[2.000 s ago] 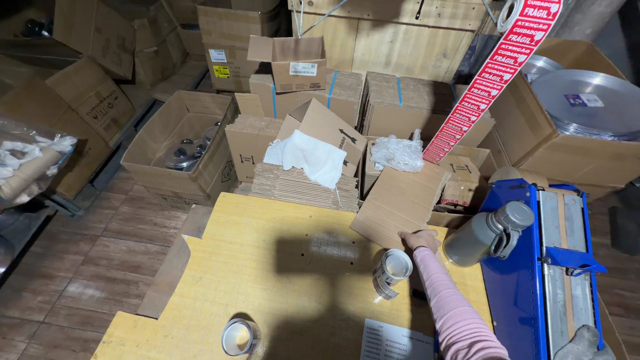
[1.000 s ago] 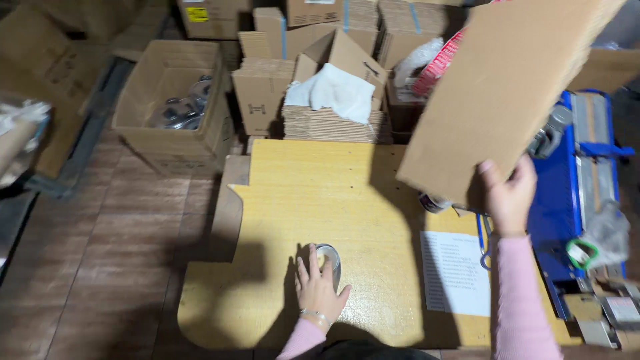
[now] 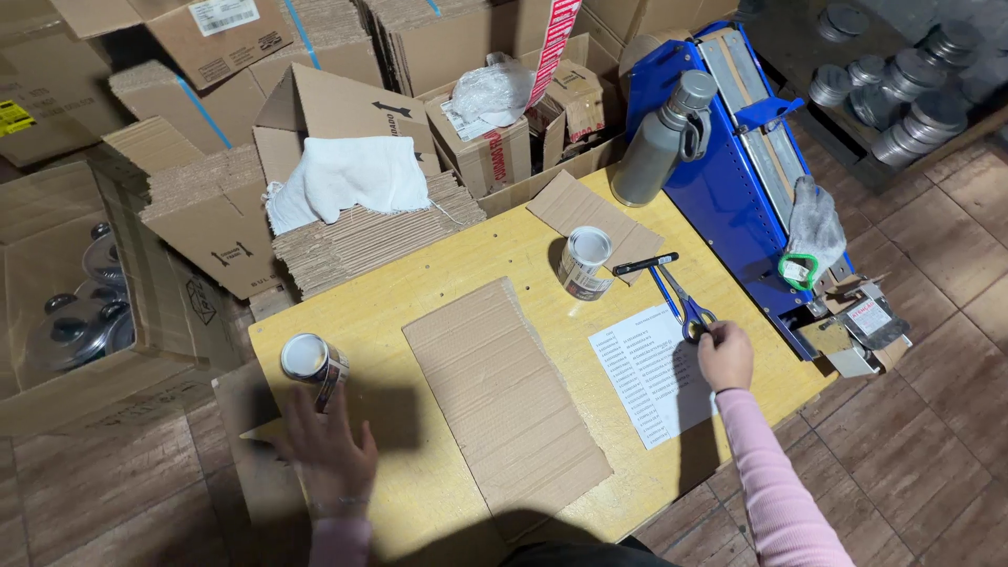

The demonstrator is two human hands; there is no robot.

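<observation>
A flat cardboard sheet (image 3: 512, 394) lies on the yellow wooden table (image 3: 394, 488). To its left my left hand (image 3: 331, 441) is beside a labelled can (image 3: 305, 358), fingers spread; whether they touch it is unclear. My right hand (image 3: 726, 356) has its fingers on the handles of blue-handled scissors (image 3: 693, 311), over the edge of a printed paper sheet (image 3: 650, 378). Near the scissors' blades lie a black marker (image 3: 646, 264) and a blue pen (image 3: 665, 293). A second can (image 3: 584, 264) stands beside a small cardboard piece (image 3: 594, 216).
A grey metal flask (image 3: 661, 146) stands by a blue machine (image 3: 724, 181) with a grey glove (image 3: 817, 228) on it. Stacked cardboard (image 3: 378, 244) with a white cloth (image 3: 346, 177) borders the table's far edge. An open box of glass lids (image 3: 87, 307) is at left.
The cardboard sheet that my right hand held up now lies on the table. My right hand has moved to the scissors. The can by my left hand is nearer the table's left edge.
</observation>
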